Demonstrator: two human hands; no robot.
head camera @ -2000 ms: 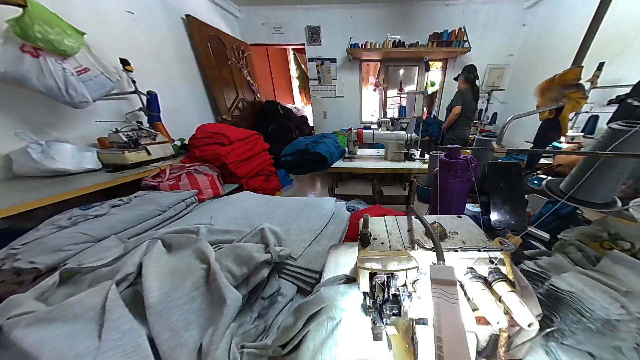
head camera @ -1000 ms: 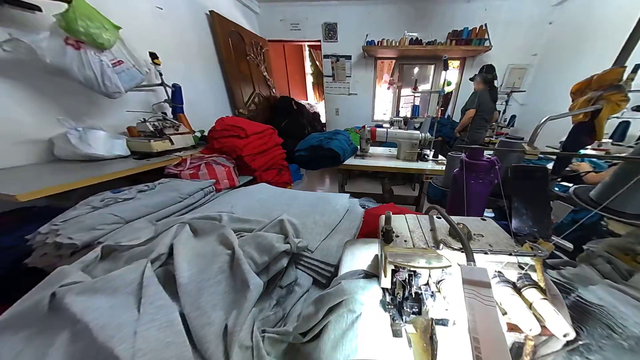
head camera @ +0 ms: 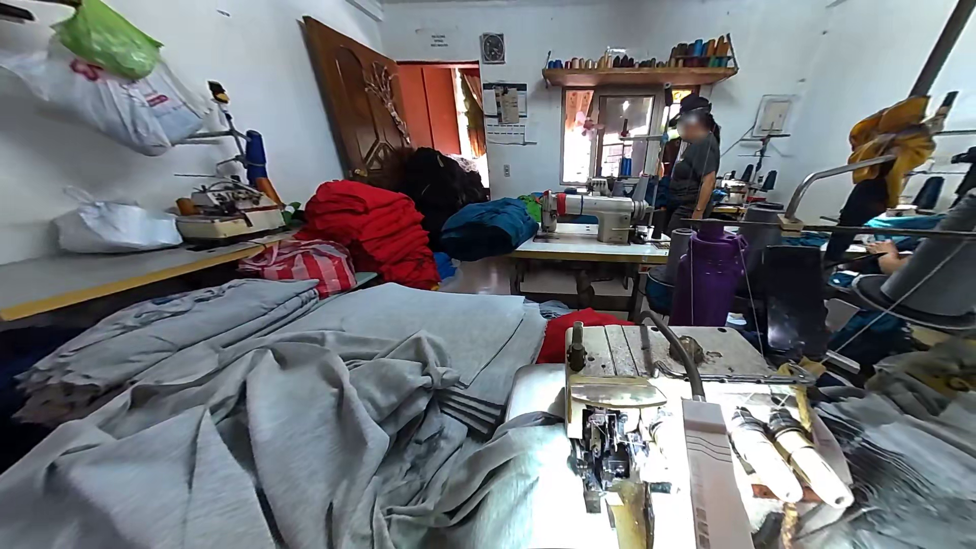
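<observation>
Neither my left hand nor my right hand is in the head view. In front of me at the lower right stands an overlock sewing machine [head camera: 610,450], brightly lit around its needle area. Loose grey fabric [head camera: 305,427] lies in folds to its left, and one end reaches the machine's left side. Behind those folds are flat stacked grey fabric panels [head camera: 427,320]. A folded grey stack [head camera: 175,320] lies further left. More grey cloth [head camera: 907,450] is at the machine's right.
A purple bottle [head camera: 707,274] and thread cones [head camera: 938,259] stand behind the machine. Red fabric [head camera: 366,229] is piled beyond the grey stacks. Another sewing machine [head camera: 602,210] sits on a table further back. A person [head camera: 692,168] stands near the window.
The view has swung somewhat to the left since two seconds ago. The person by the window has turned the head. The grey fabric and the overlock machine show no plain change.
</observation>
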